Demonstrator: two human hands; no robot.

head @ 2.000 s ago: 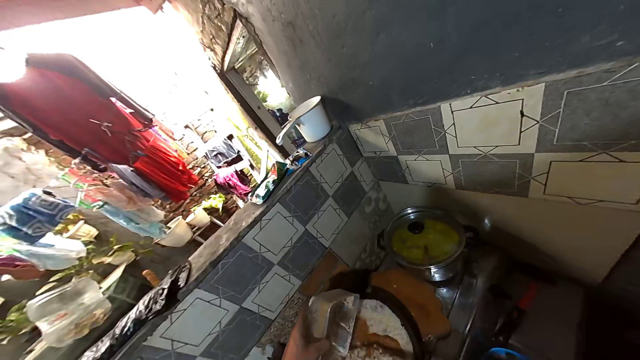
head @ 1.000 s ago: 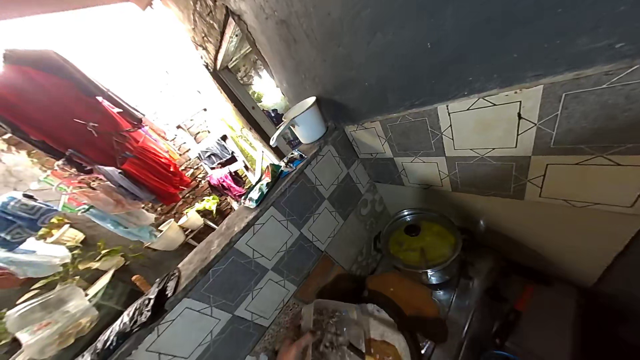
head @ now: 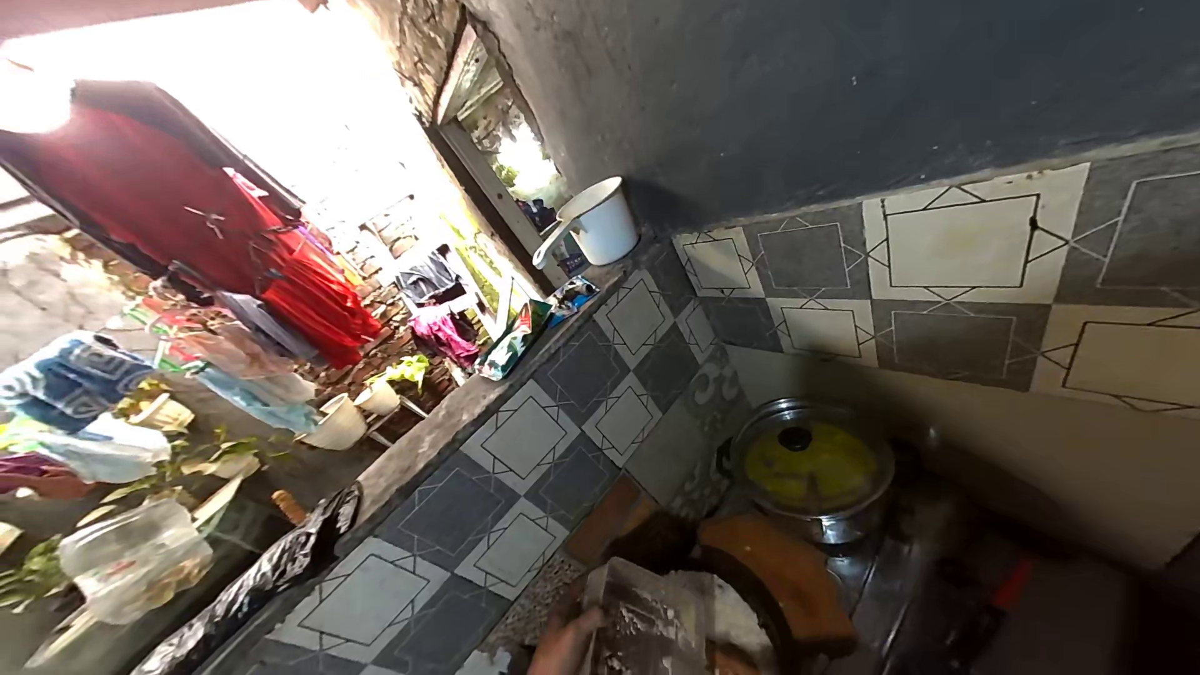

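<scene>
At the bottom edge, my left hand [head: 565,641] grips the side of a clear plastic container [head: 652,619] with white residue on its walls. The container is tilted over a dark round pan or bowl [head: 771,600], in which white food [head: 736,614] shows. An orange-brown slab [head: 783,572], perhaps clay or wood, lies around the dark rim. Behind it, a steel pot [head: 839,531] with a glass lid [head: 811,459] holds yellow food. My right hand is not visible.
A tiled ledge [head: 422,431] runs along the left, bearing a white handled saucepan [head: 607,225], packets [head: 511,342] and black plastic [head: 272,572]. Laundry [head: 309,300] hangs beyond it. A red-handled utensil [head: 1012,583] lies at the lower right, beside a tiled wall [head: 961,239].
The clear container has moved and tilted differently over the dark pan, with my left hand still on it. The pot and the white saucepan have stayed in place.
</scene>
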